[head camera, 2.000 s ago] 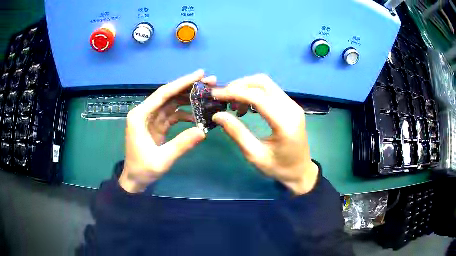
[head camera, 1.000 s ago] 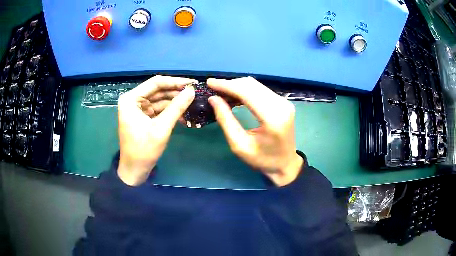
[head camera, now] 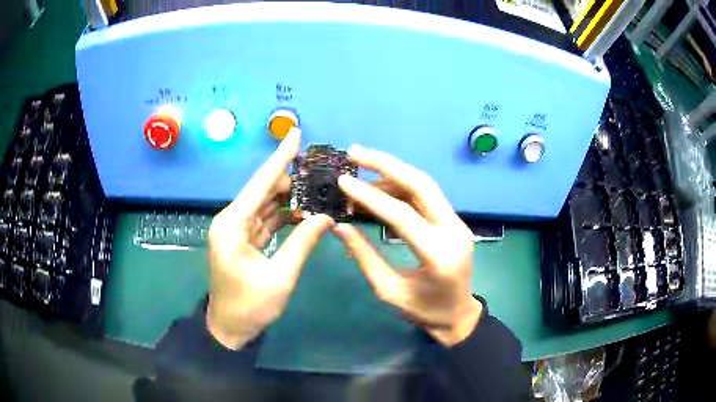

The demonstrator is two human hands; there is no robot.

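Note:
A small dark circuit board assembly (head camera: 320, 184) with a dark centre is held up in front of the blue panel's lower edge, its broad face towards me. My left hand (head camera: 263, 235) grips its left side and lower edge between thumb and fingers. My right hand (head camera: 408, 235) holds its right side, with one fingertip on its face and the thumb near its lower right corner. Parts of its edges are hidden by the fingertips.
The blue panel (head camera: 377, 102) bears a red emergency stop (head camera: 162, 131), a lit white button (head camera: 221, 125), orange (head camera: 283, 124), green (head camera: 484, 140) and silver (head camera: 531, 148) buttons. Black trays stand left (head camera: 35, 212) and right (head camera: 620, 235). A clear strip tray (head camera: 169, 230) lies on the green mat (head camera: 157, 298).
The view has shifted, so the panel sits lower and more of its top shows. The assembly has been turned from edge-on to face-on. The white button is now lit.

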